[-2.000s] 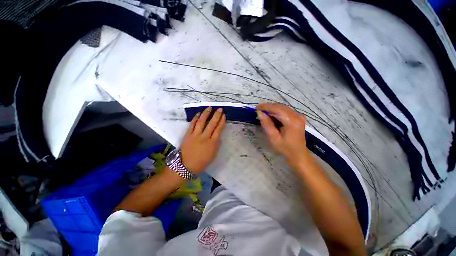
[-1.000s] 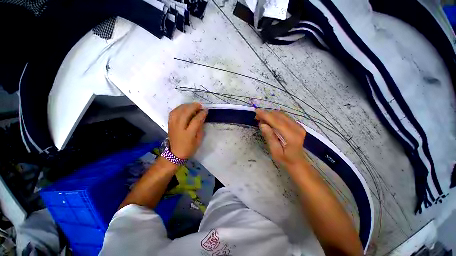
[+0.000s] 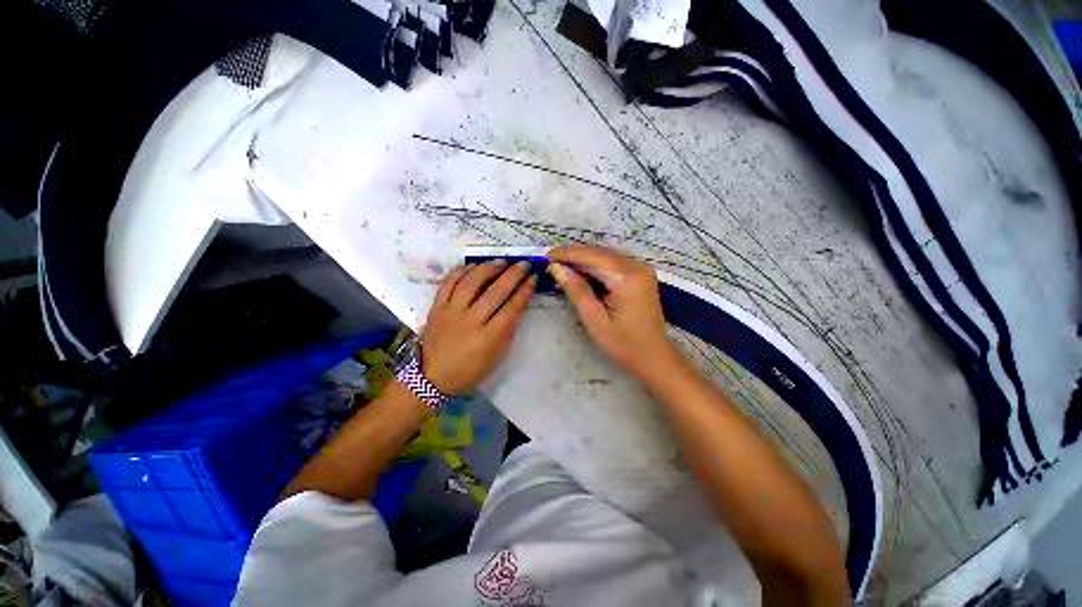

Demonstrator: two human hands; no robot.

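The navy waistband piece with a white upper edge [image 3: 733, 336] lies on the table and curves down to the right, with a tiny label [image 3: 783, 379] on it. My left hand [image 3: 477, 326] lies palm down over its left end, fingers slightly apart, fingertips pressing on the navy strip. My right hand [image 3: 617, 311] is just right of it, closed around the marking pen, whose blue tip [image 3: 546, 260] shows at the band's upper edge. The rest of the pen is hidden by my fingers.
Thin guide lines [image 3: 558, 165] run over the marked table cover [image 3: 356, 154]. Striped waistbands [image 3: 884, 178] lie at the far right, and dark curved bands [image 3: 74, 225] at the left. A blue crate [image 3: 178, 498] stands below the table's left edge.
Since one second ago, my right hand has moved left along the band. My left hand has gone from gripping the band's left end to lying over it, slightly to the right.
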